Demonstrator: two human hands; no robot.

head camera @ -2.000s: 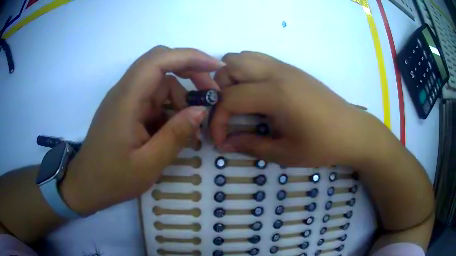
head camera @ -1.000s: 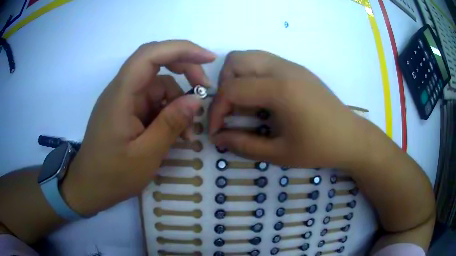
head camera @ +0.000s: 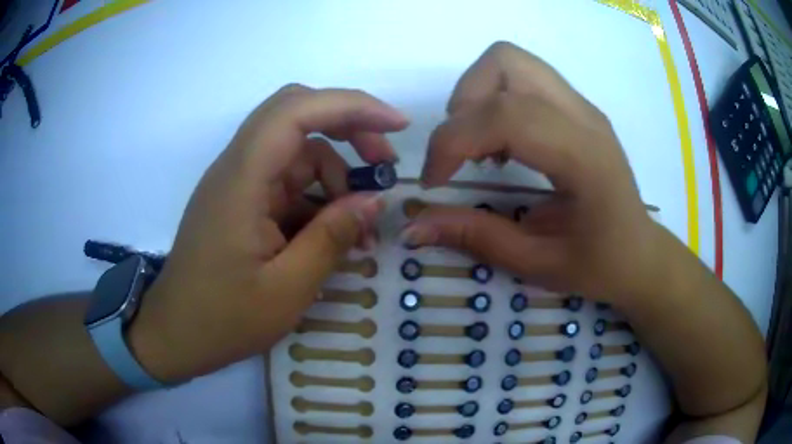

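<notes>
My left hand (head camera: pixel 252 217), with a watch on its wrist, holds a short dark stack of round components (head camera: pixel 372 177) between thumb and fingers, one round face to the right. My right hand (head camera: pixel 538 165) is above the tray's upper part, thumb and index finger apart; the thumb tip is at a slot end in the second column. I cannot tell whether it holds a small part. The white slotted tray (head camera: pixel 391 347) lies below both hands. Its left column shows plain tan slots; the columns to the right show dark-rimmed components at the slot ends. My hands hide parts of the upper rows.
A spare dark component stack (head camera: pixel 108 251) lies left of the watch. A thin black tool (head camera: pixel 30 94) is at the far upper left. A black calculator (head camera: pixel 751 139) and other trays (head camera: pixel 768 52) are at the right, beyond yellow and red tape.
My right hand has opened its thumb and index finger and lifted its fingers away from the stack. The held stack's face has turned from bright to dark. The whole view has shifted slightly.
</notes>
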